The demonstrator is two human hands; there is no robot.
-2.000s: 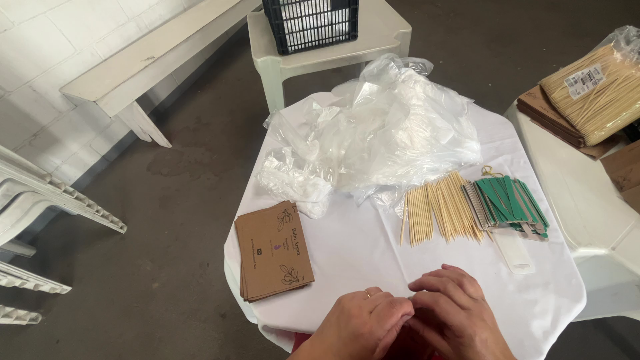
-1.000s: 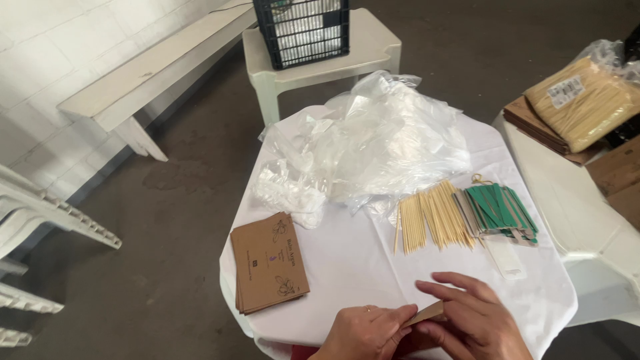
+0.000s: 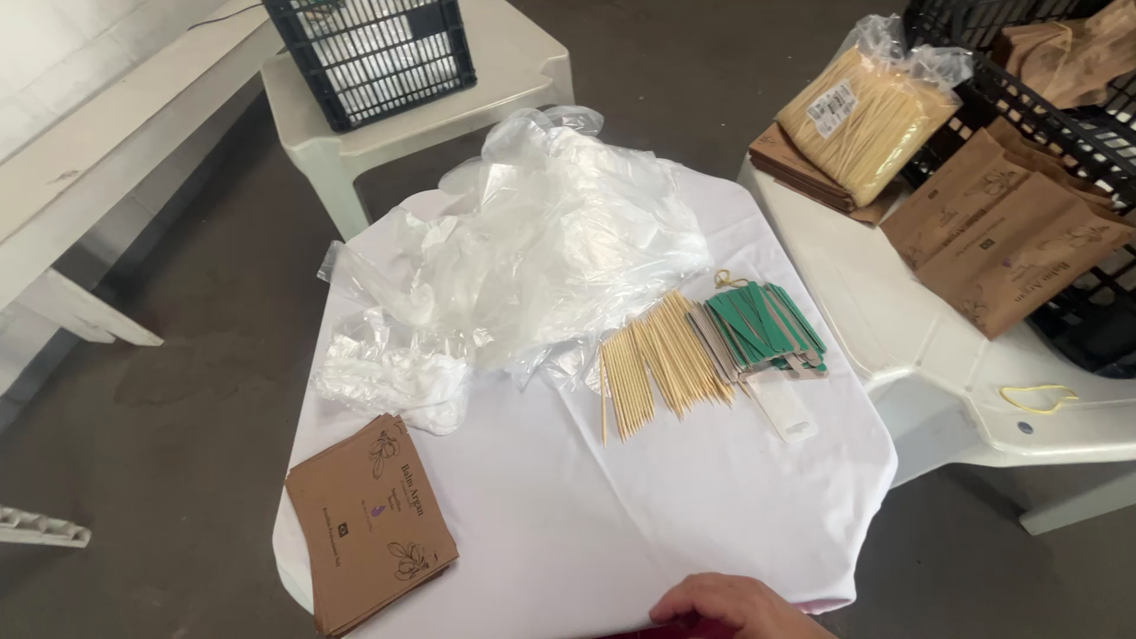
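Only one hand shows, my right hand (image 3: 732,605), at the bottom edge over the near rim of the white-clothed table (image 3: 550,506); its fingertips are partly cut off, so what it holds cannot be told. My left hand is out of view. At the left lies a stack of printed brown paper sleeves or bags (image 3: 377,524). Thin wooden sticks (image 3: 666,359) lie in a row beside green and grey nail files (image 3: 763,328), with a clear plastic strip (image 3: 781,406) just below. Clear plastic bags (image 3: 550,240) cover the far part, and a white bundle in plastic (image 3: 395,377) lies nearer.
A black crate (image 3: 382,62) stands on a white plastic table behind. At the right, another white table (image 3: 896,346) bears a bag of wooden sticks (image 3: 865,115), brown paper bags (image 3: 1003,231), a black crate (image 3: 1100,133) and a yellow rubber band (image 3: 1038,399). A white bench (image 3: 133,115) runs along the left.
My left hand has dropped out of view, and my right hand is now at the bottom edge. The brown piece between my hands one second ago no longer shows. The view has shifted right.
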